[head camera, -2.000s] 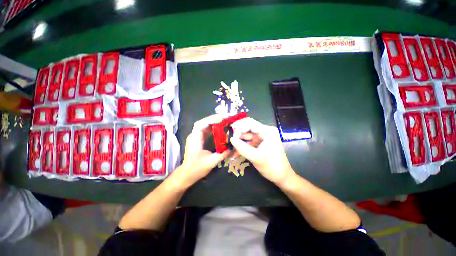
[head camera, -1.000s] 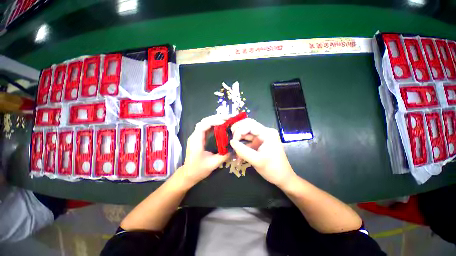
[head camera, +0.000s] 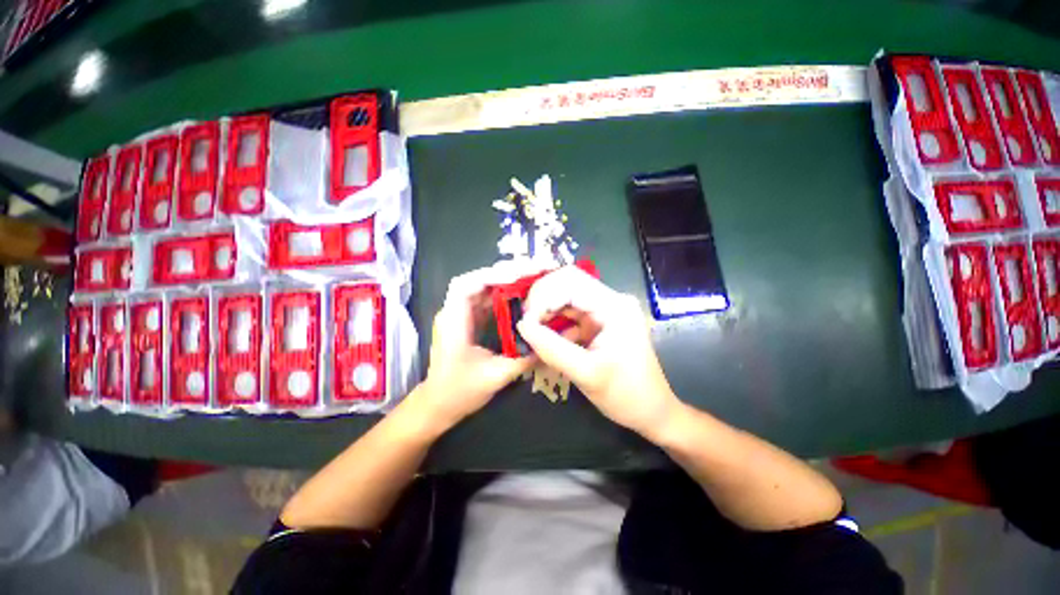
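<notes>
A red plastic housing (head camera: 507, 320) is held tilted in front of me, mostly hidden by the fingers. My left hand (head camera: 467, 337) grips its left side. My right hand (head camera: 599, 339) is over its right part, thumb and fingertips pinched together at the opening; whether a small part is between them cannot be told. A scattered pile of small white parts (head camera: 535, 219) lies just beyond the hands. A second pile of small yellowish parts (head camera: 551, 384) lies nearer me, partly hidden by the hands.
A black smartphone (head camera: 679, 244) lies right of the piles. A lined tray (head camera: 314, 174) of red housings is at left, another (head camera: 918, 285) at right. A white strip with red lettering (head camera: 500, 113) crosses the bench behind. Parts of other people show at both lower sides.
My right fingertips have moved left, over the housing's opening. The housing has turned so more of its frame and opening shows. The whole view has shifted slightly.
</notes>
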